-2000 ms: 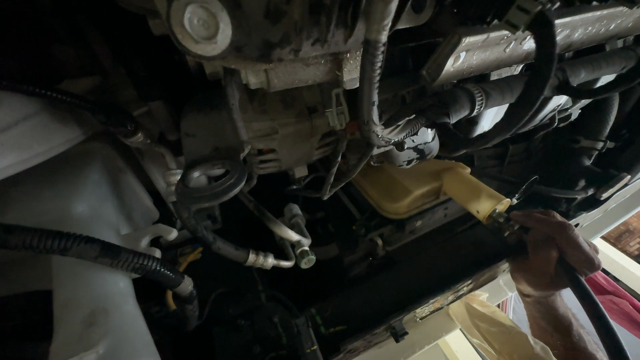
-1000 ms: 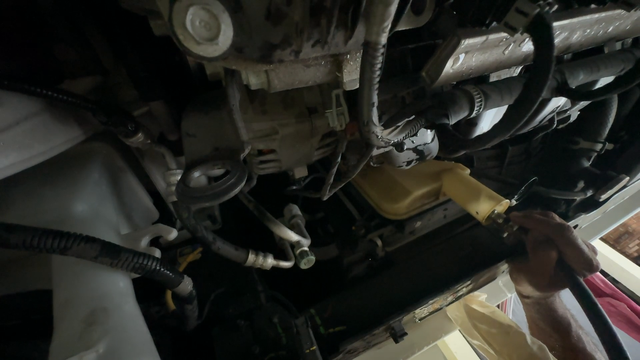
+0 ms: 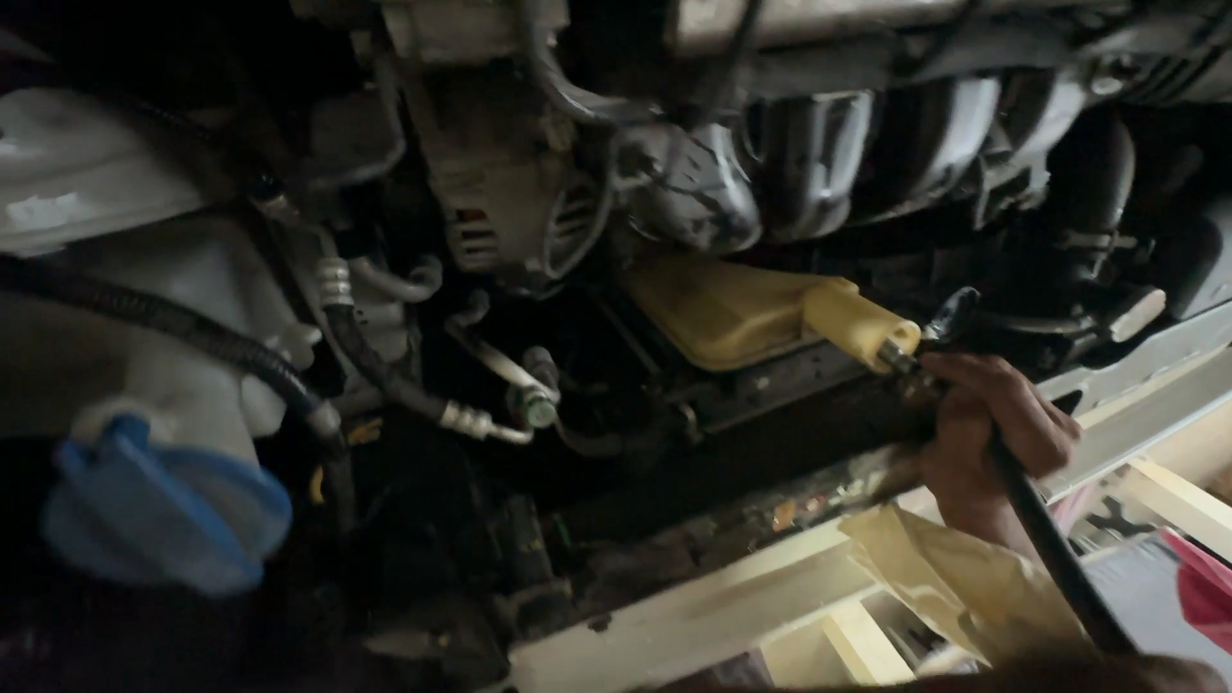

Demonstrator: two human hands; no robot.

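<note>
My right hand [image 3: 1006, 414] is at the right, its fingers closed round a black hose [image 3: 1044, 549] close to a metal fitting [image 3: 900, 358]. That fitting meets the open end of a yellow plastic part [image 3: 741, 308], which has a flat body and a cylindrical neck. A small curved metal piece [image 3: 953, 313] stands just above my fingertips. What seems to be my left hand [image 3: 1145, 674] shows blurred at the bottom edge, by the lower hose; its fingers are cut off by the frame. Part of my right forearm is hidden behind yellowish sheet material [image 3: 962, 577].
An alternator [image 3: 510, 202] and silvery intake pipes [image 3: 818, 164] lie above the yellow part. At left are a white plastic reservoir [image 3: 183, 337], a blue cap [image 3: 168, 505] and black corrugated tubing [image 3: 164, 318]. Metal lines [image 3: 500, 366] run mid-view; a pale frame rail [image 3: 693, 616] crosses below.
The view has shifted, bringing in the blue cap and more of the intake pipes. A blurred hand has appeared at the bottom edge. My right hand stays at the fitting.
</note>
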